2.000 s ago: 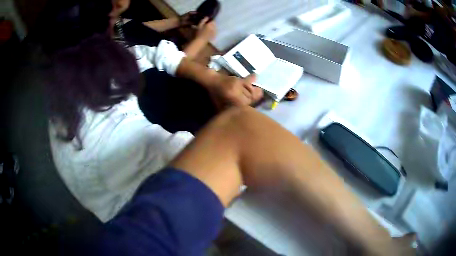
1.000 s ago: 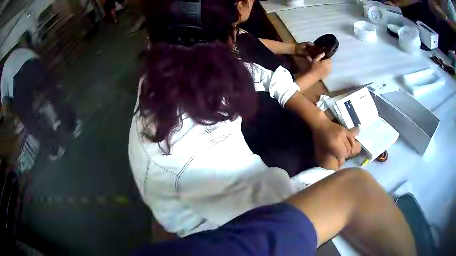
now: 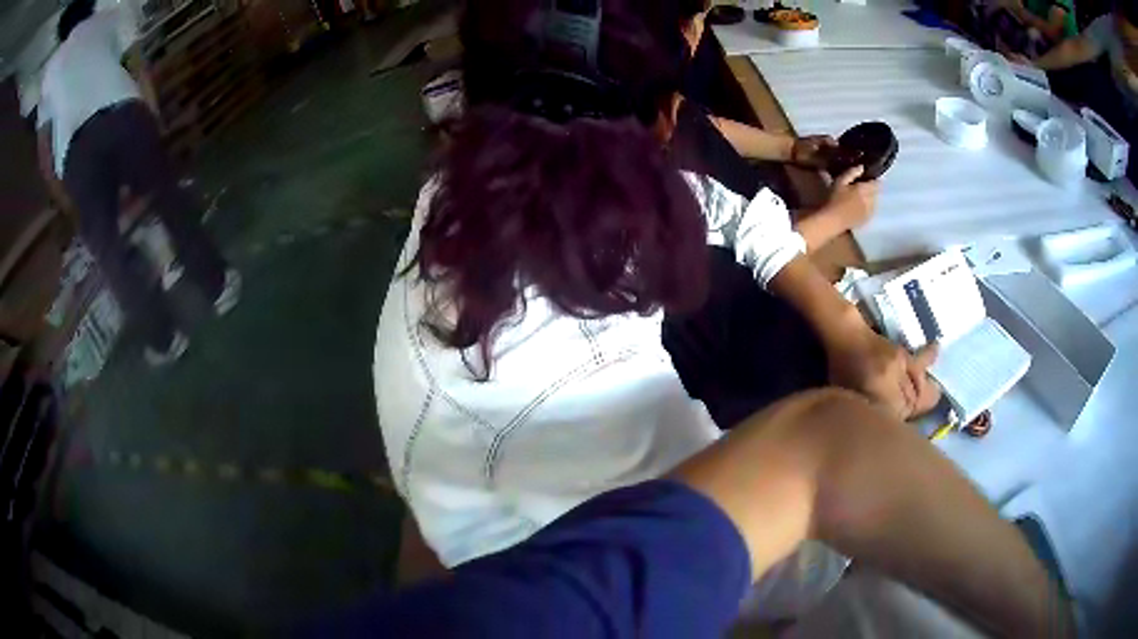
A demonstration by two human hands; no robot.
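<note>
My bare left forearm [image 3: 924,512], with a dark blue sleeve, crosses the bottom of the view. Its hand is cut off past the lower edge, and my right hand is out of view. The dark glossy mirror unit [image 3: 1040,539] shows only as a strip behind my forearm; the rest is hidden. Beyond it, a neighbour's hand [image 3: 889,378] rests at an open white manual [image 3: 980,360]. An open white product box [image 3: 1042,350] lies beside the manual. A wiring harness with a yellow tip [image 3: 978,424] lies below the manual.
A neighbour in a white jacket [image 3: 537,412] sits close beside me. Another person's hands hold a round black object [image 3: 866,149]. A white insert tray [image 3: 1086,253] and round white housings [image 3: 961,122] stand farther along the table. A person bends over the green floor at left.
The view has turned left, so the table goods sit farther right. The mirror unit, fully visible two seconds ago, is now mostly hidden. The floor and bending person have come into view.
</note>
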